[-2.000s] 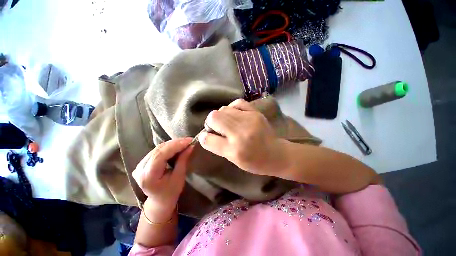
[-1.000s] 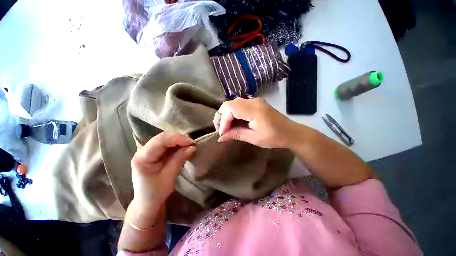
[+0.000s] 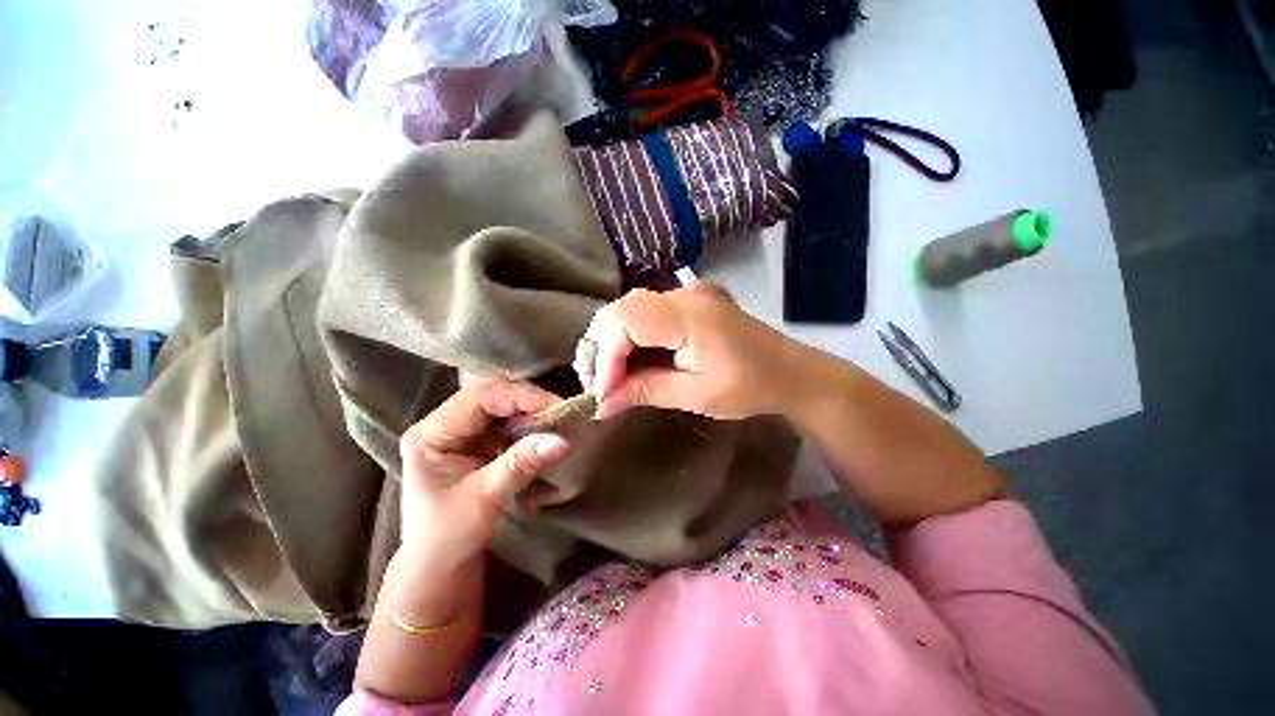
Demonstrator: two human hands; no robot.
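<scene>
An olive-brown thick garment (image 3: 434,266) lies heaped over the white table's near part and my lap. My left hand (image 3: 476,455) pinches the folded garment edge between thumb and fingers. My right hand (image 3: 678,350) is just right of it, thumb and fingertips closed at the end of the same edge. A pale band shows on a right finger. No needle can be made out at the fingertips.
Beyond the garment are a striped maroon bundle (image 3: 692,189), orange-handled scissors (image 3: 674,70), a plastic bag (image 3: 448,63) and a black sequined heap (image 3: 811,49). At right are a phone (image 3: 826,238), thread cone (image 3: 983,251) and snips (image 3: 920,367); a bottle (image 3: 105,361) lies left.
The view has shifted, so the table things sit further left. My hands were close together, then a little apart; now they are close again, with the left thumb extended along the edge.
</scene>
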